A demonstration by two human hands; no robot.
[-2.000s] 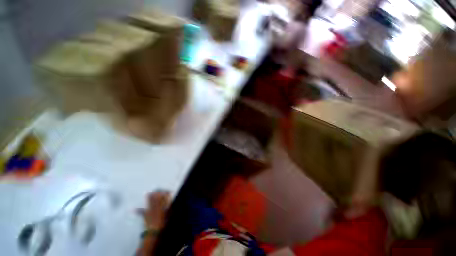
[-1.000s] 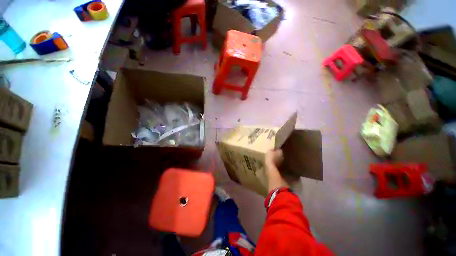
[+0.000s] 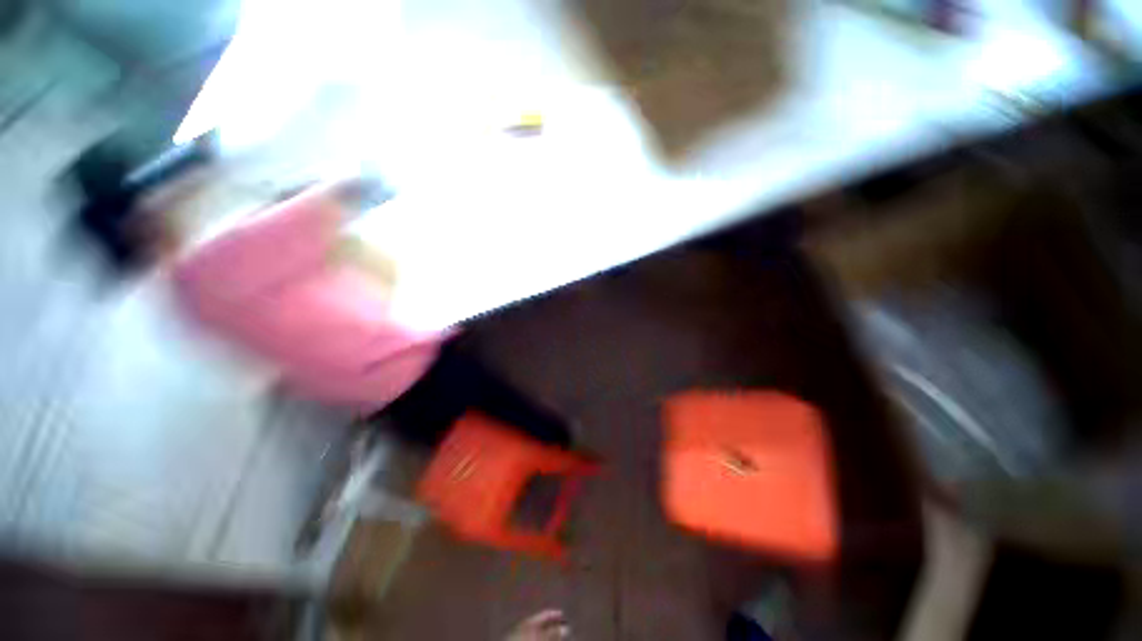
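The view is strongly blurred. My left hand [image 3: 541,626] shows only as a few fingertips, cut off by the bottom edge; its grip cannot be told. I cannot make out my right hand. An orange-red plastic stool [image 3: 751,482] stands in front of me, right of those fingertips. The open waste carton with clear plastic [image 3: 971,376] is at the right. A blurred tan strip [image 3: 949,570] stands below it; I cannot tell what it is.
The white bench [image 3: 539,225] runs across the top, with brown cartons [image 3: 701,63] on it. A person in a pink top [image 3: 301,301] is at its left end. A second orange-red stool [image 3: 501,482] stands near that person. A small yellow item [image 3: 526,124] lies on the bench.
The view has swung left towards the bench and the person in pink. The waste carton now shows at the right. The printed carton and the red-sleeved arm holding it are out of clear view.
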